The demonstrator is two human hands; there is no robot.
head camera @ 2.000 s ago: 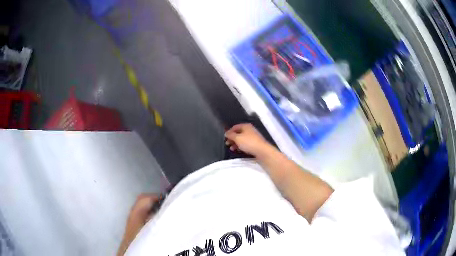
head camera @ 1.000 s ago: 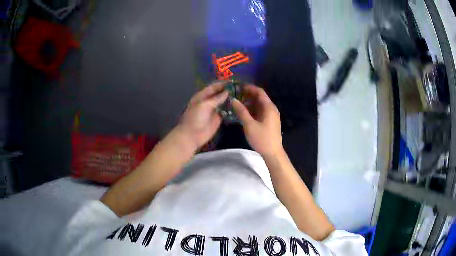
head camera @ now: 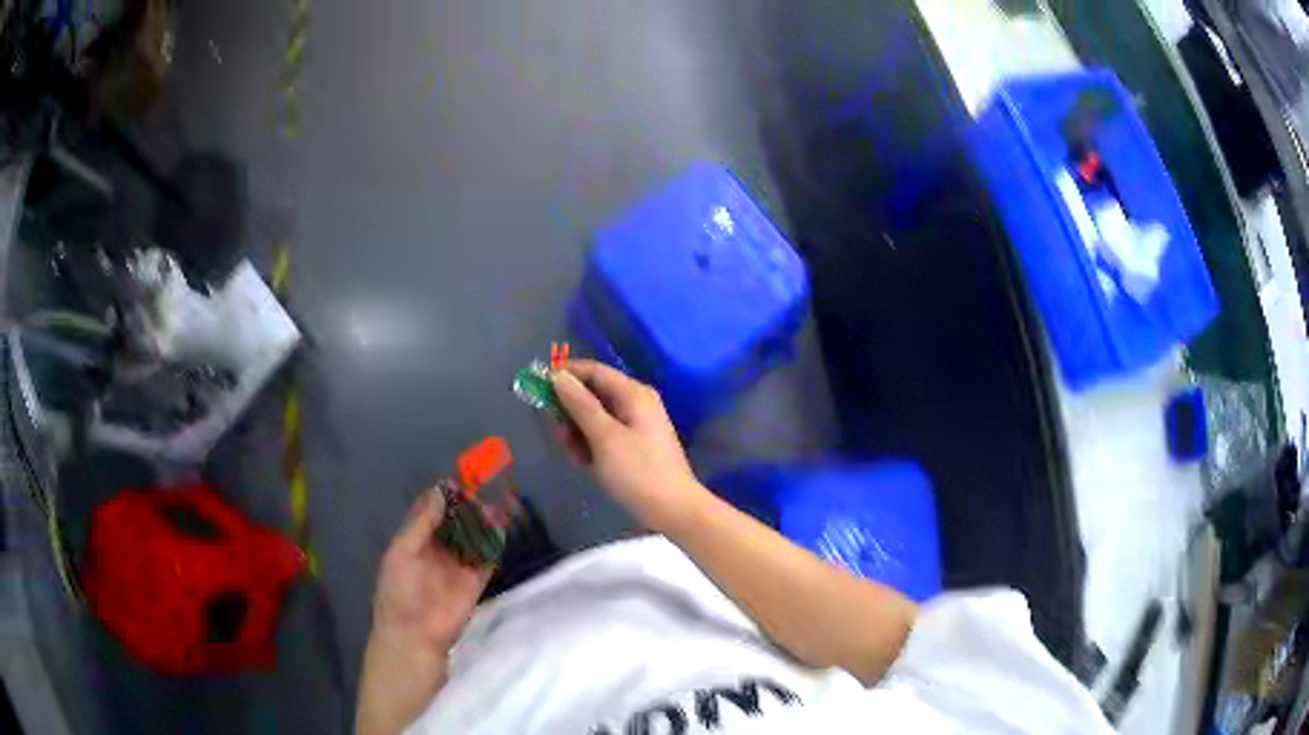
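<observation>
My right hand (head camera: 620,431) holds a small green circuit board (head camera: 537,388) between thumb and fingers, with a short orange piece (head camera: 560,355) at its upper side. My left hand (head camera: 425,574) holds dark green circuit boards (head camera: 468,526) in the palm. An orange piece (head camera: 485,462) shows at the upper edge of these boards; whether it is joined to them I cannot tell. The hands are apart, above the grey floor, and slightly blurred.
A blue plastic stool (head camera: 699,266) stands on the floor ahead, another (head camera: 861,524) nearer at right. A blue tote (head camera: 1098,230) lies on the white bench (head camera: 1134,474) at right. A red basket (head camera: 187,574) and a white container (head camera: 256,333) are at left.
My hands were together around the boards and have moved apart to the left, each now holding some. The view has shifted; the blue stools and tote now show.
</observation>
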